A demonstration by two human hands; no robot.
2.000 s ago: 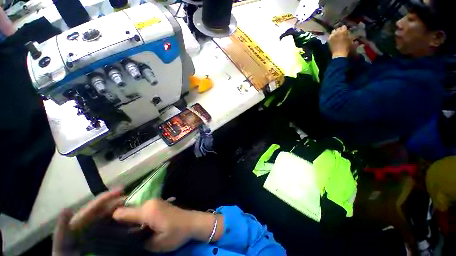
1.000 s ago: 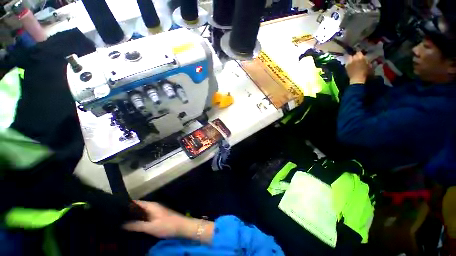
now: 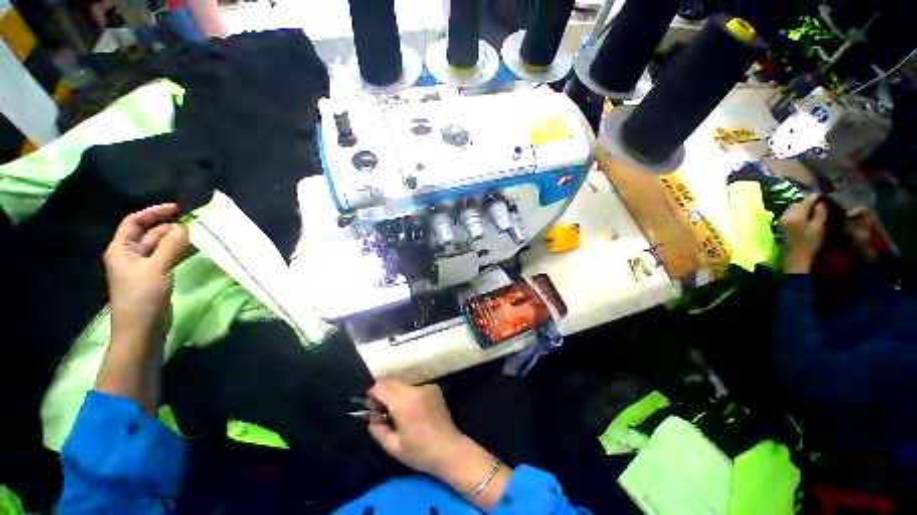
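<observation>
A large black garment [image 3: 271,372] with green panels lies over the left of the table and hangs down in front of me. My left hand [image 3: 146,262] pinches its edge where black cloth meets a pale green strip [image 3: 246,264]. My right hand [image 3: 417,427] is at the table's front edge, with small dark metal snips [image 3: 370,409] held in the fingers, tips pointing left. The overlock machine [image 3: 452,151] stands beyond my hands, its needle area right of the pale strip.
A lit phone [image 3: 516,310] lies at the table edge with a blue-grey rag [image 3: 535,349]. An orange object [image 3: 563,237] is right of the machine. Black thread cones [image 3: 676,96] stand behind. Black and green pieces [image 3: 679,468] lie lower right. A person's hands [image 3: 807,226] work at the right.
The view has swung left. My left hand has come into view holding the garment's edge. The garment now lies spread on the left. The snips now show in my right hand.
</observation>
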